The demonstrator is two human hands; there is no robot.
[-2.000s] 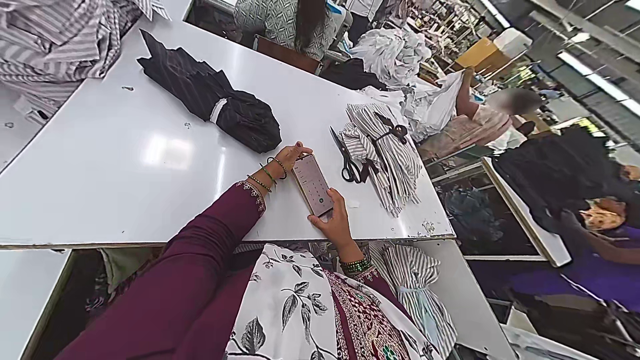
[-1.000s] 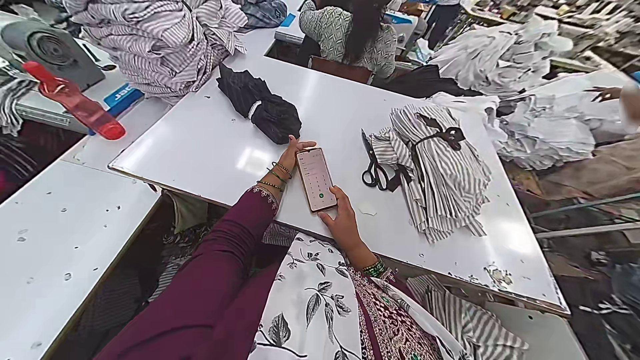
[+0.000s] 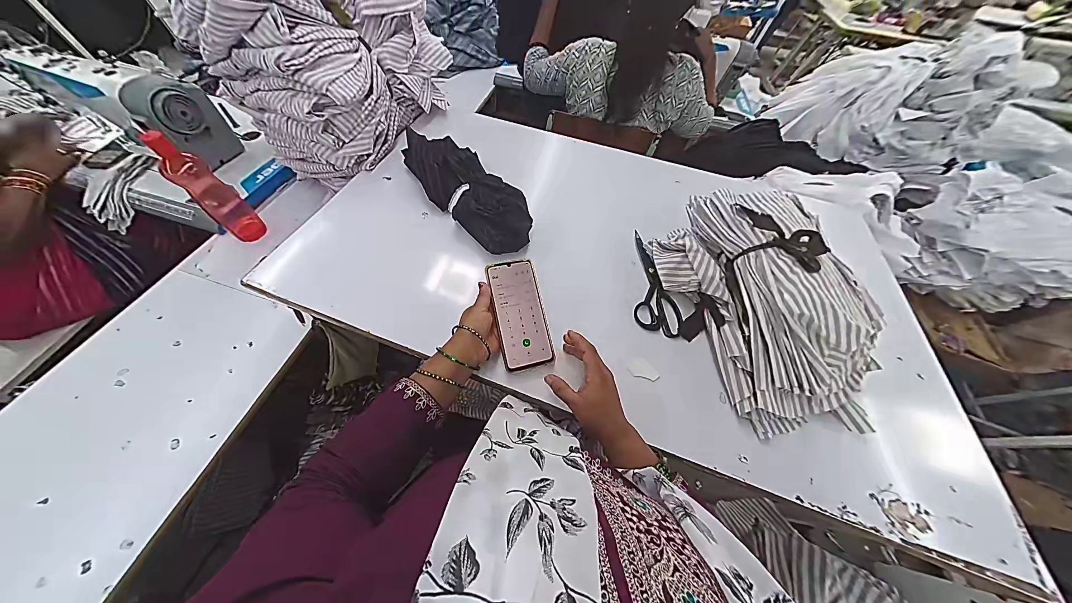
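Note:
My left hand holds a smartphone by its left edge, its lit screen showing a dial pad, over the near edge of the white table. Just right of the phone, my right hand is apart from it, fingers spread and holding nothing. Beyond the phone lies a dark cloth bundle bound with a white band. Black-handled scissors rest to the right, against a bundle of grey-and-white striped cloth pieces tied with a dark strip. A small white scrap lies near my right hand.
A big heap of striped cloth and a red bottle are at the upper left, near a sewing machine. One person sits beyond the table, another at far left. White cloth piles stand at the right.
My right hand has come off the phone, which it touched in both earlier frames; my left hand still holds it. The view has turned toward the left.

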